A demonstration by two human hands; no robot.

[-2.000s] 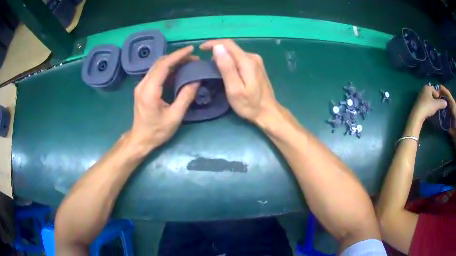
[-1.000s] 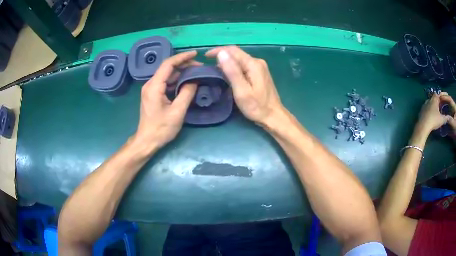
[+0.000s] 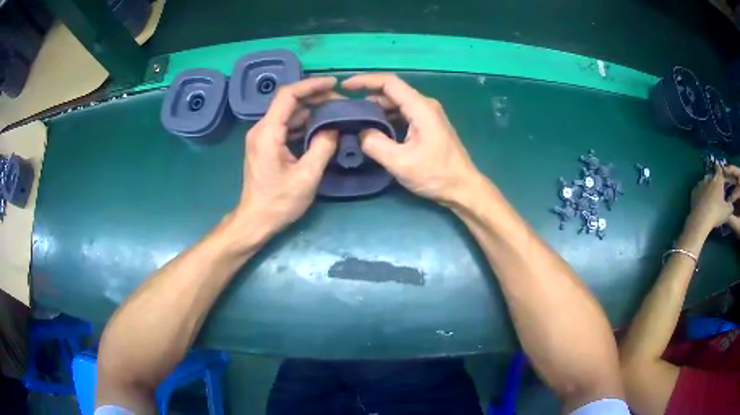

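Observation:
A dark grey plastic housing (image 3: 354, 183) is between my two hands, its open side tilted toward me, with a round hub in its centre. My left hand (image 3: 280, 158) grips its left wall, thumb inside and fingers behind the rim. My right hand (image 3: 422, 146) grips the right wall the same way, thumb inside beside the hub. The fingertips behind the housing are partly hidden. Two similar housings (image 3: 195, 103) sit side by side to the left of my hands, with recessed tops and a round centre hole.
A loose pile of small dark parts with silvery heads (image 3: 590, 194) lies to the right, one part (image 3: 643, 173) apart. A person's arm (image 3: 677, 251) works at far right near deep dark cups (image 3: 681, 97). Tan board (image 3: 18, 243) lies at left, a green strip (image 3: 487, 61) along the far side.
My right thumb has moved from the housing's outer rim to inside it. The view has shifted, so the table things sit further right in the picture.

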